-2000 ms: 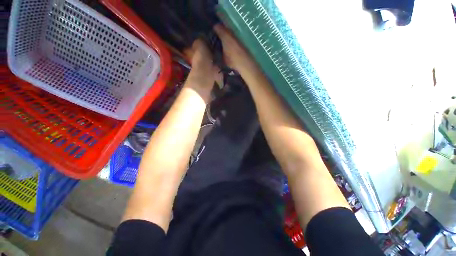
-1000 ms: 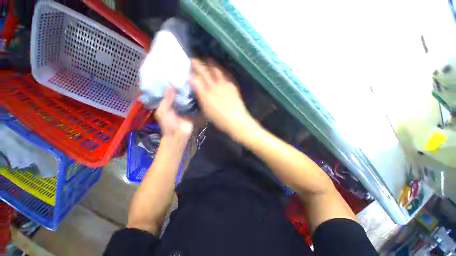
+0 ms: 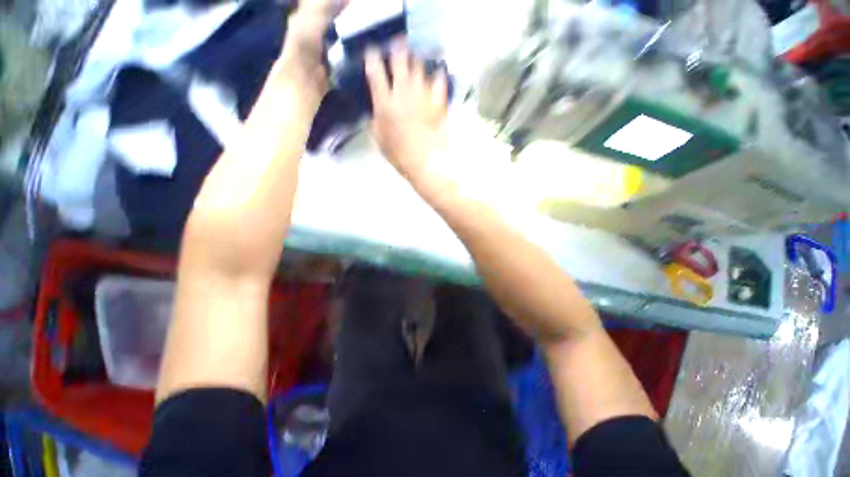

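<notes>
My left hand (image 3: 315, 42) is at the top edge, blurred, beside dark fabric pieces; whether it grips them is unclear. My right hand (image 3: 406, 107) has its fingers spread, with the fingertips on the dark fabric (image 3: 352, 79). White pieces show beside this fabric. The large cream sewing machine (image 3: 718, 191), with a green panel and bright white rectangle, stands right of my hands. Its needle area is not clear.
Dark pieces (image 3: 149, 200) and white pieces (image 3: 144, 147) hang over the table's left side. Red-and-yellow-handled snips (image 3: 691, 282) lie on the table's right end (image 3: 643, 303). A red basket (image 3: 56, 373) holding a white basket (image 3: 138, 331) is below left.
The view has swung from the floor baskets to the table and machine. My hands have moved from over the baskets, with a white and grey bundle, to dark fabric at the table.
</notes>
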